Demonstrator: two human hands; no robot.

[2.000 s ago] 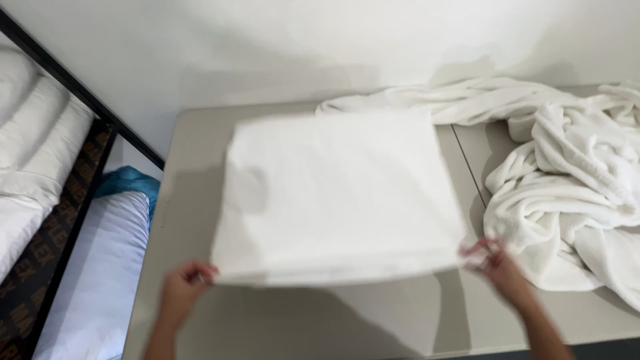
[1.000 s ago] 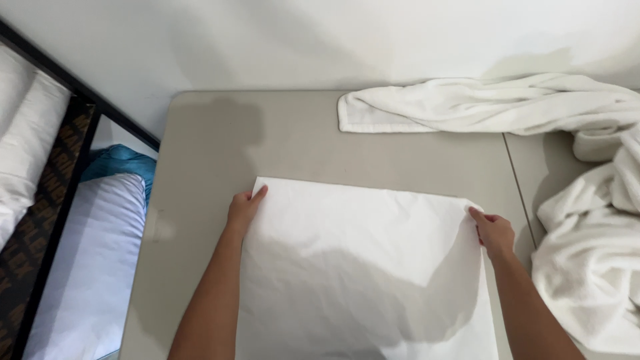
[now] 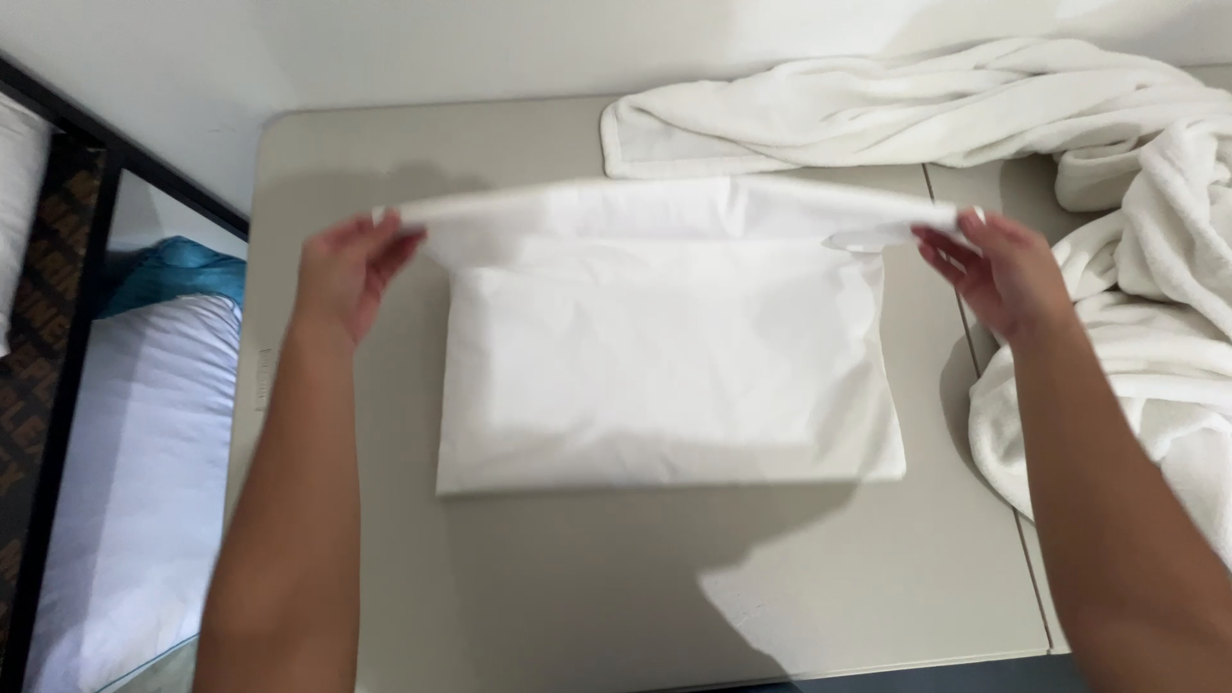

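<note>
A white fabric sheet or pillowcase [image 3: 664, 375] lies folded on the light grey folding table [image 3: 539, 587]. Its far edge is raised off the table and stretched between my two hands. My left hand [image 3: 351, 269] pinches the far left corner between thumb and fingers. At the far right corner, my right hand [image 3: 996, 269] grips the same cloth. The near part of the cloth rests flat, with a few soft creases.
A rumpled white fleece blanket [image 3: 1145, 250] spreads along the back and right of the table. Left of the table are a black metal frame [image 3: 67, 385], a pale blue pillow [image 3: 144, 433] and teal fabric [image 3: 178, 274]. A white wall stands behind.
One second ago the cloth's held edge lay lower in view, with the rest toward me. Now my hands are farther forward and wider apart, and the cloth's near edge shows on the table.
</note>
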